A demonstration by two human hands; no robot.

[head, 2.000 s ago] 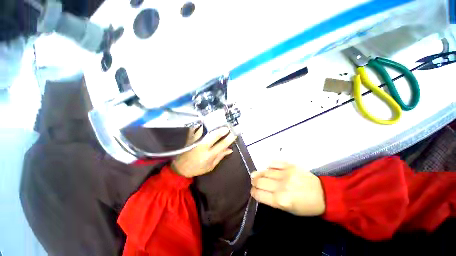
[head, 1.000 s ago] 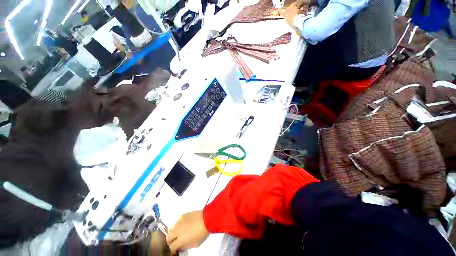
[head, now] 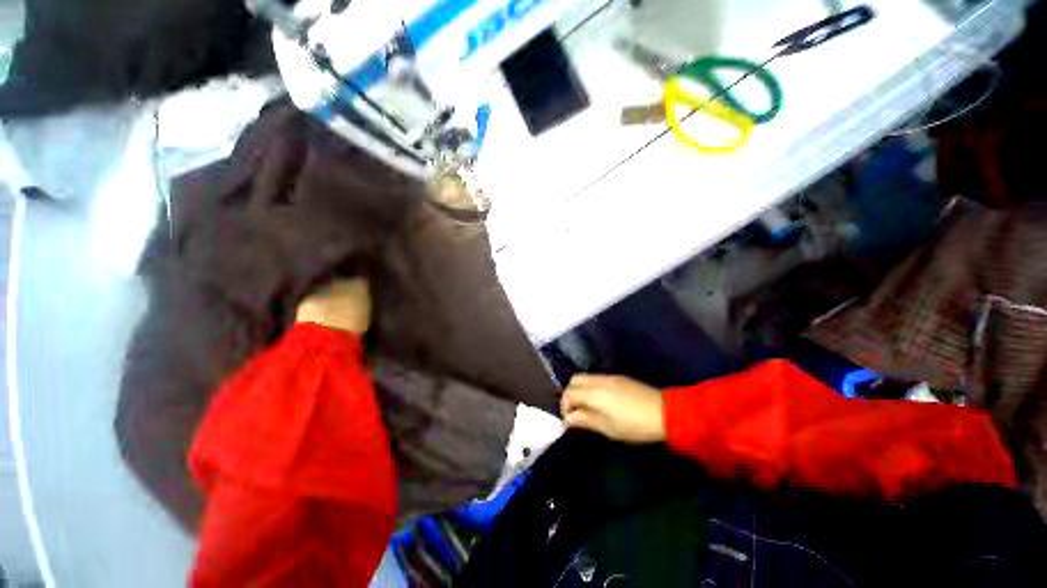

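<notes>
The dark brown garment piece (head: 436, 276) lies from the needle area (head: 457, 172) of the white sewing machine (head: 379, 46) down toward my lap. My left hand (head: 336, 307) is on the brown cloth at left of centre; its fingers are partly hidden in a fold, so its hold is unclear. My right hand (head: 614, 407) pinches the cloth's edge at the lower corner, beside a small white cloth part (head: 534, 436). The right hand is below the table's front edge.
Yellow-and-green shears (head: 712, 113), a brown tag (head: 643, 114), a black phone-like rectangle (head: 544, 79) and black nippers (head: 824, 30) lie on the white table (head: 620, 230). Checked cloth (head: 918, 287) is piled at right. White cloth (head: 212, 121) lies at upper left.
The view has swung back down to the work. My left hand is in view again, on the brown cloth. My right hand has moved from beside the needle to the cloth's lower edge.
</notes>
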